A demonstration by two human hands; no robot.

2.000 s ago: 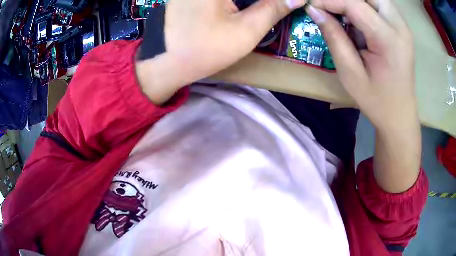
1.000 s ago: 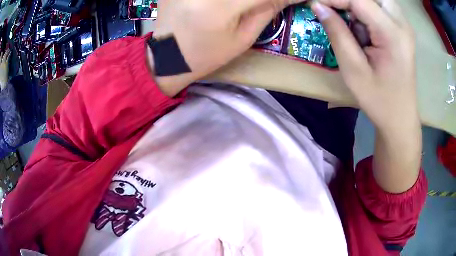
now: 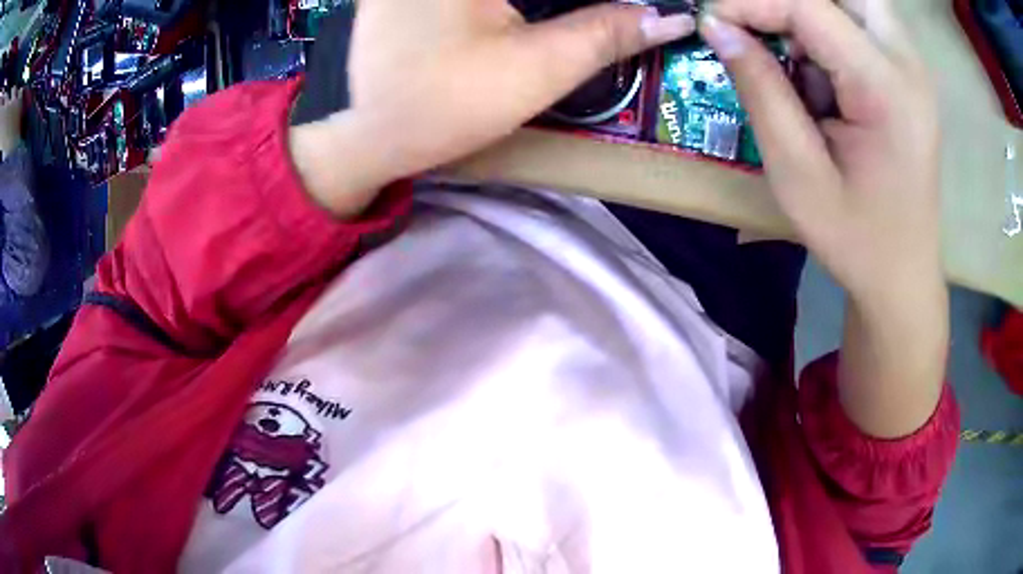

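An open front case half with a red rim (image 3: pixel 628 140) lies at the tan board's edge, its top cut off by the frame. Inside it are a round speaker with a silver ring (image 3: pixel 611 110) and a green circuit board (image 3: pixel 701 101). My left hand (image 3: pixel 471 84) reaches over the speaker side. My right hand (image 3: pixel 836 146) is over the board's right side. The thumb and finger tips of both hands meet above the circuit board at the top edge; whether they pinch something small cannot be told. A matt black pad (image 3: pixel 325 62) shows behind my left wrist.
Black and red cases (image 3: pixel 123 90), some with green boards, are heaped at the upper left. The tan board (image 3: pixel 628 168) runs below the unit. Another red-edged case (image 3: pixel 998 56) is at the upper right. Another person's sleeve (image 3: pixel 20 230) shows at the left edge.
My left wrist rolled to show the black pad, then turned back, so the pad is now mostly hidden. The open case half has shifted slightly. My right hand has barely moved.
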